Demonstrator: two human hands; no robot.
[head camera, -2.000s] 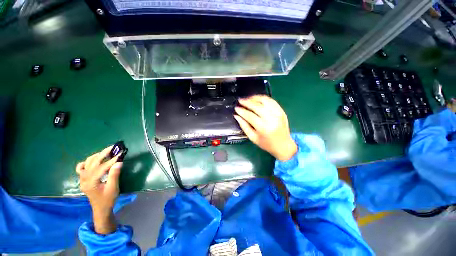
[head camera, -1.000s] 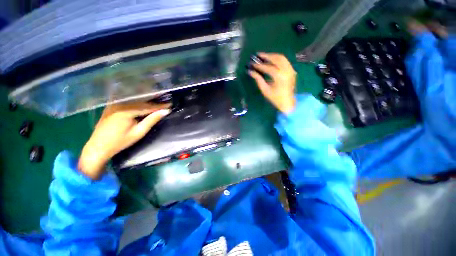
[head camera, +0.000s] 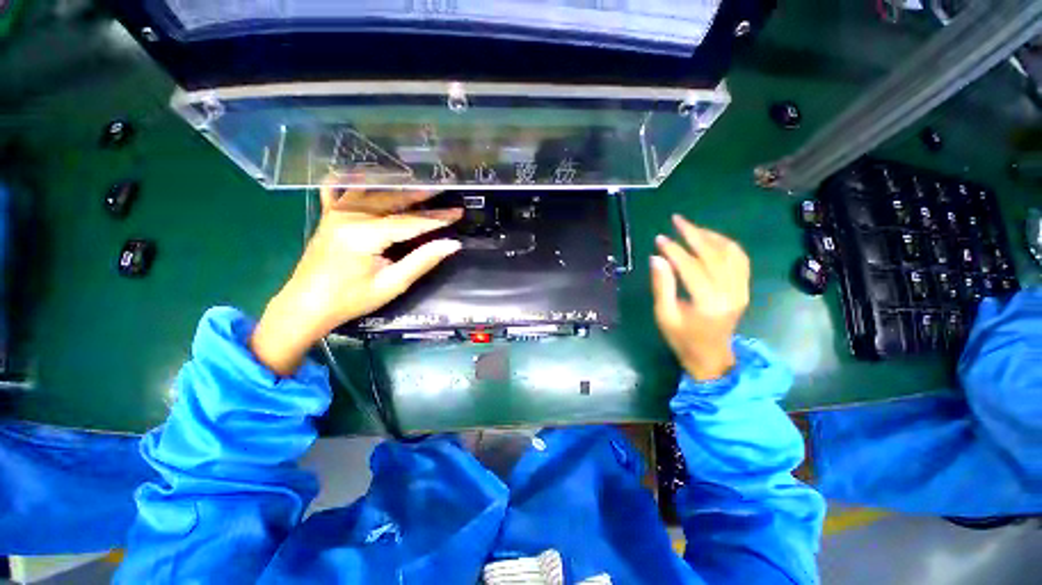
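Note:
A small black housing (head camera: 477, 213) with a white mark sits at the rear middle of the glossy black fixture base (head camera: 514, 280), just below the guard's lower edge. My bare left hand (head camera: 360, 251) reaches over the base from the left. Its thumb and a finger are at the housing's left side, apart; whether they grip it cannot be told. Other fingers are partly behind the clear guard. My bare right hand (head camera: 703, 286) is above the mat right of the base, fingers spread, with nothing visible in it. A red indicator (head camera: 481, 336) is on the base's front edge.
The clear guard (head camera: 457, 137) and dark-framed board (head camera: 446, 57) overhang the base. Loose housings (head camera: 135, 257) lie at left, others near the black parts tray (head camera: 868, 274) at right. A slanted metal post (head camera: 891, 103) stands right of the guard. A neighbour's blue sleeve (head camera: 1006, 366) is beside the tray.
My left hand has moved from the left bench, where it held a housing, to the fixture. My right hand has left the base; the dark housing at its fingertips one second ago is no longer visible there.

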